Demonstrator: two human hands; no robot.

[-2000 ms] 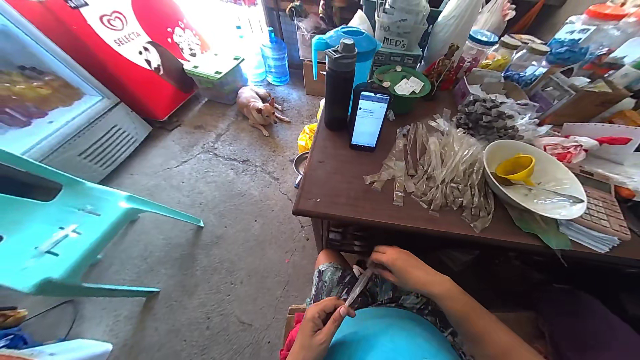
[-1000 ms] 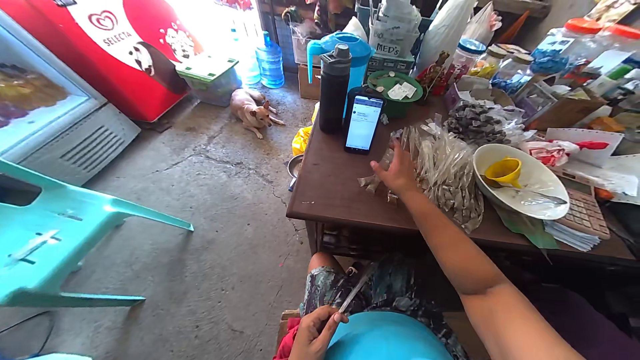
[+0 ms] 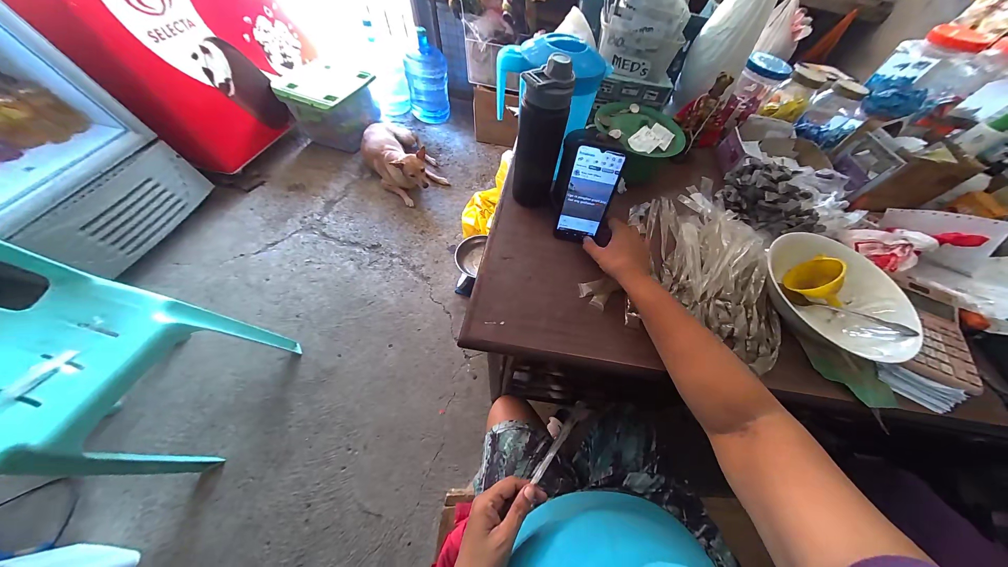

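Note:
My left hand (image 3: 502,516) pinches a narrow clear plastic strip (image 3: 557,447), perhaps a small bag, above my lap. My right hand (image 3: 622,250) reaches over the table to the lower edge of a lit smartphone (image 3: 589,191); whether it grips the phone or only touches it is hard to tell. The phone leans against a black bottle (image 3: 543,130) and a blue pitcher (image 3: 579,67). Beside my right forearm lies a heap of filled slim plastic packets (image 3: 713,276). A white bowl (image 3: 882,303) with a yellow funnel (image 3: 816,279) and a spoon stands right of the heap.
Along the back of the brown table (image 3: 543,315) are a green basin (image 3: 642,130), lidded jars (image 3: 835,110) and dark wrapped pieces (image 3: 768,197). A calculator (image 3: 945,346) lies at the right. On the floor are a teal plastic chair (image 3: 94,354) and a lying dog (image 3: 394,161).
My right hand has gone from the strip over my lap to the packets, then left to the phone's lower edge. The phone's screen shows different content. My left hand still holds the strip.

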